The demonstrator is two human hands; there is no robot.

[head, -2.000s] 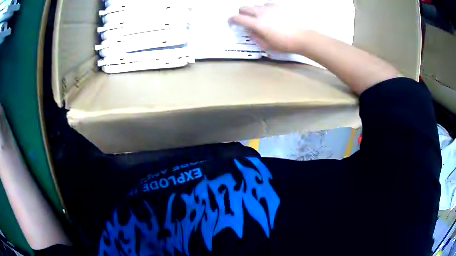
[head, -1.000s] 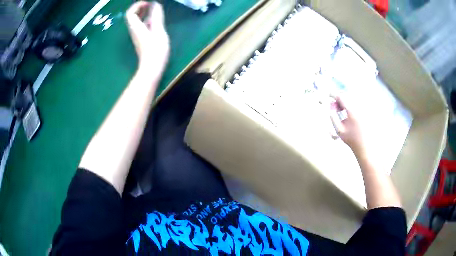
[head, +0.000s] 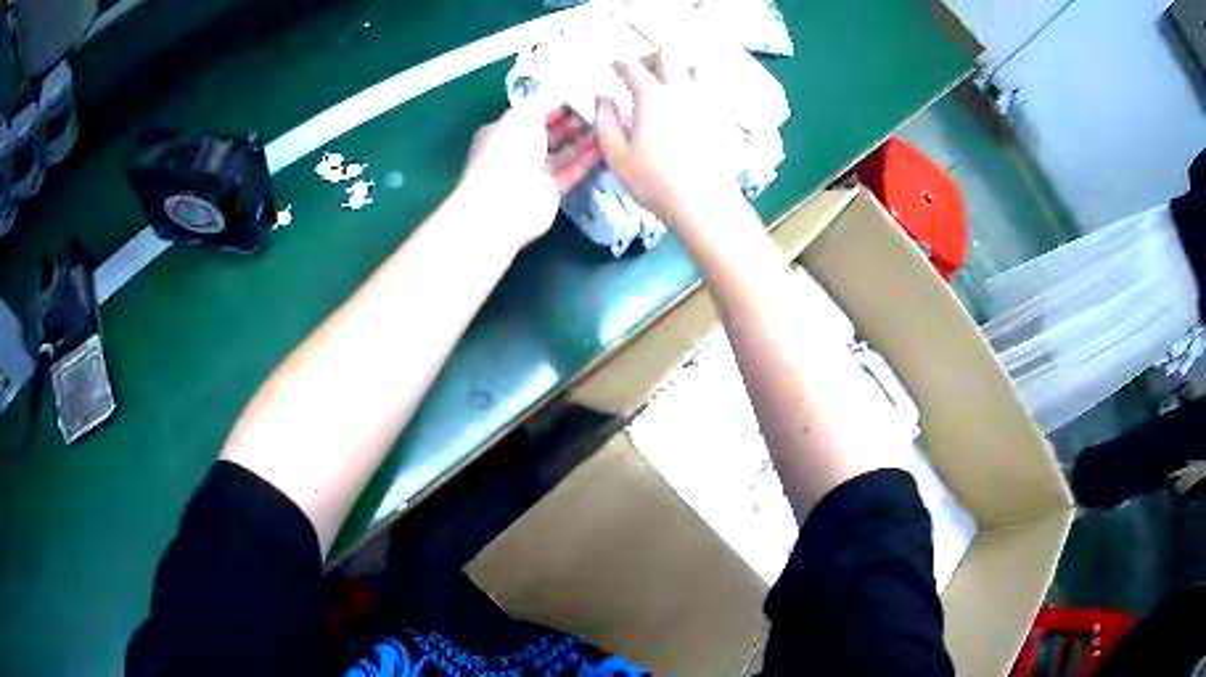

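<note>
White plastic housings (head: 727,93) lie in an overlapping heap on the green bench (head: 529,311). My left hand (head: 526,165) is at the near left side of the heap, palm partly turned up with fingers curled; whether it holds something small cannot be told. My right hand (head: 651,139) is beside it over the housings, fingers spread and bent, touching or just above them; overexposure hides the contact. A few small white plastic parts (head: 347,169) lie on the bench left of my hands.
An open cardboard carton (head: 556,569) with white housings (head: 721,443) inside stands against the bench's near edge. A black tape measure (head: 201,192) and a small metal block (head: 85,390) are at left. A red stool (head: 915,205) stands beyond. Another person's dark sleeve (head: 1140,456) shows at right.
My right hand has left the carton and come up to the heap on the bench. My left hand has moved beside it. The view has shifted toward the bench.
</note>
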